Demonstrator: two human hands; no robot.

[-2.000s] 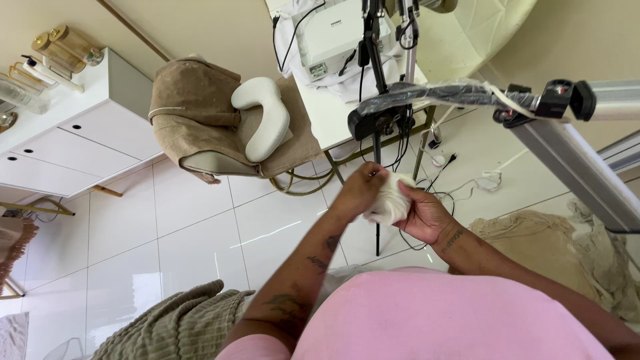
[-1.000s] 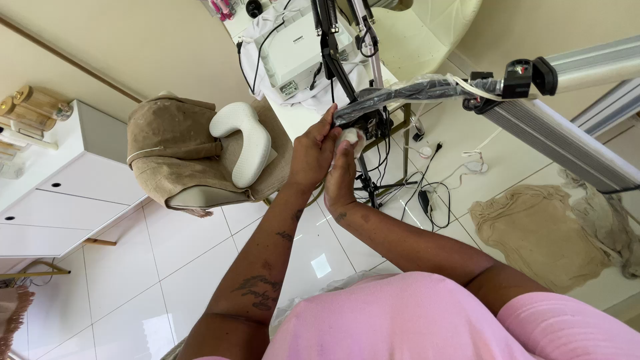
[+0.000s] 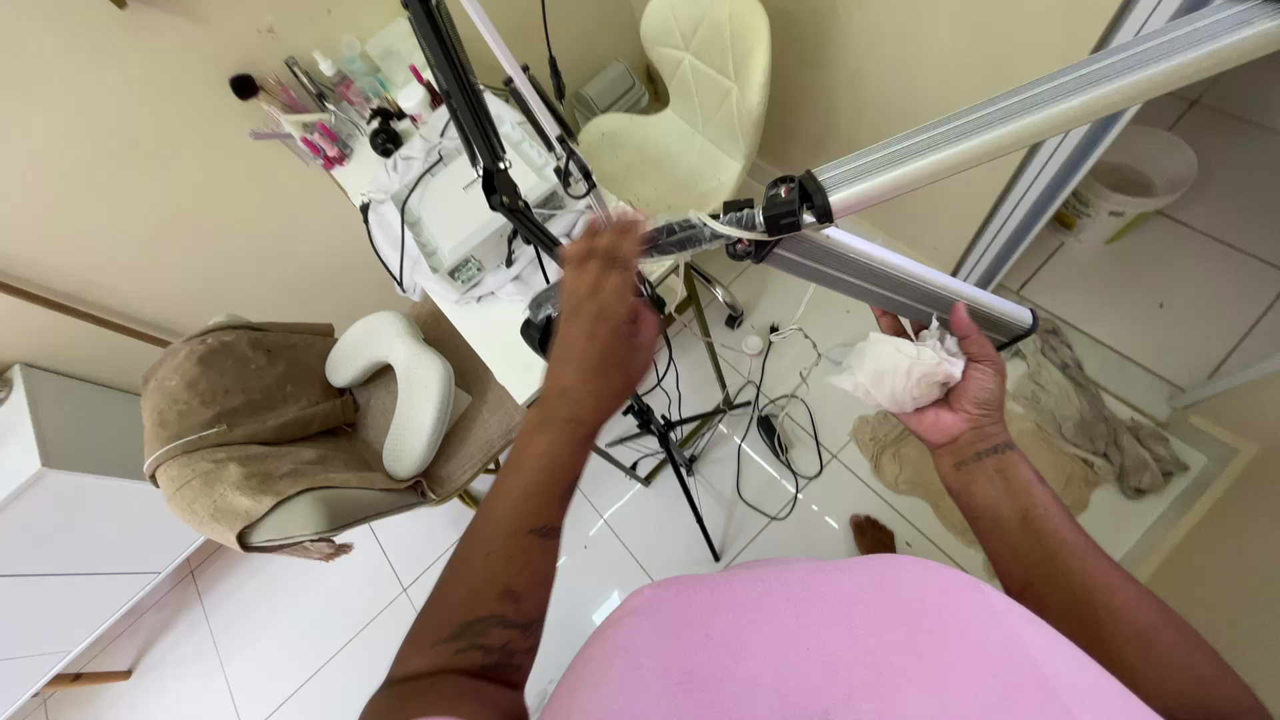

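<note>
My right hand (image 3: 965, 385) holds a crumpled white cloth or tissue (image 3: 900, 370), palm up, close under the end of a silver lamp bar (image 3: 900, 285). My left hand (image 3: 605, 320) is blurred in front of the black joint of the lamp stand, by an arm wrapped in clear plastic (image 3: 690, 235). Something pale shows just past its fingers; whether the hand grips it or the arm is hidden. A second silver lamp bar (image 3: 1020, 110) runs up to the right from the same black hinge (image 3: 795, 203).
A white table (image 3: 480, 335) bears a white device and brushes. At left, a beige chair (image 3: 330, 480) carries a white neck pillow (image 3: 400, 390). A cream chair (image 3: 690, 100) stands behind. Cables (image 3: 770, 440) and a black tripod (image 3: 665, 430) are on the tiled floor, with beige cloths (image 3: 1060, 440) at right.
My hands were together around the white material and have moved apart. The right hand has gone right with the white bundle; the left is at the stand. The view has shifted.
</note>
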